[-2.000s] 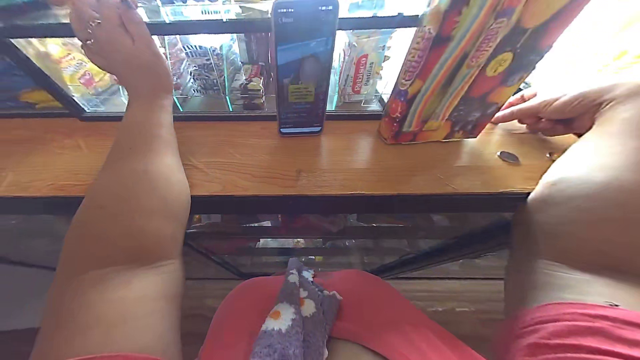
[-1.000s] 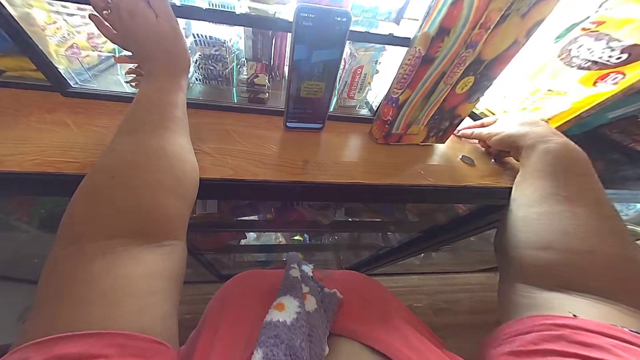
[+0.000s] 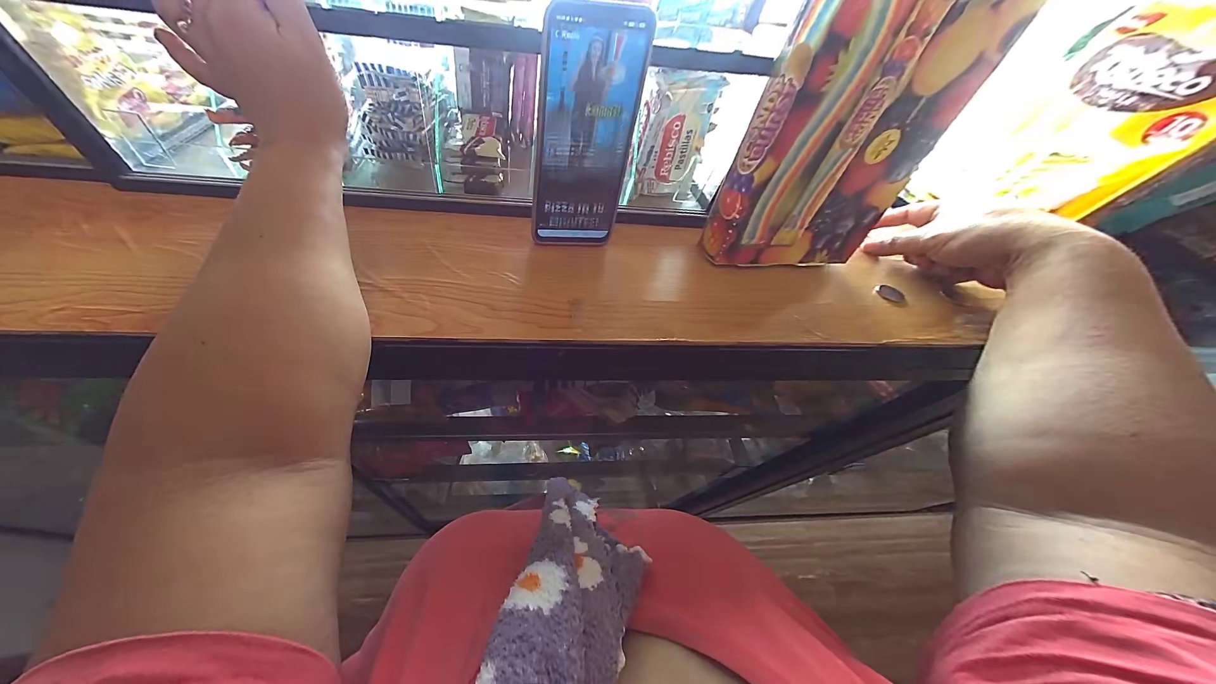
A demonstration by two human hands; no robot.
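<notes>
My left hand [image 3: 261,71] is raised at the upper left in front of the glass display case, partly cut off by the frame's top; whether it holds something does not show. My right hand [image 3: 959,245] rests on the wooden counter, its fingertips at the lower corner of a tall printed cardboard box [image 3: 817,142]. Near those fingers lies a coin [image 3: 890,294], with another partly under the hand. Between my arms a smartphone [image 3: 589,123] stands upright against the case, its screen lit. A purple flowered cloth [image 3: 570,589] lies over my red clothing.
The glass display case [image 3: 446,195] with packaged snacks runs behind the wooden counter [image 3: 532,294]. A yellow snack package [image 3: 1121,114] stands at the far right. Below the counter is a black-framed glass shelf [image 3: 589,427] with plastic packs.
The phone's screen picture has changed. The view has shifted, bringing more of the yellow package in at the right. My right hand stays beside the cardboard box.
</notes>
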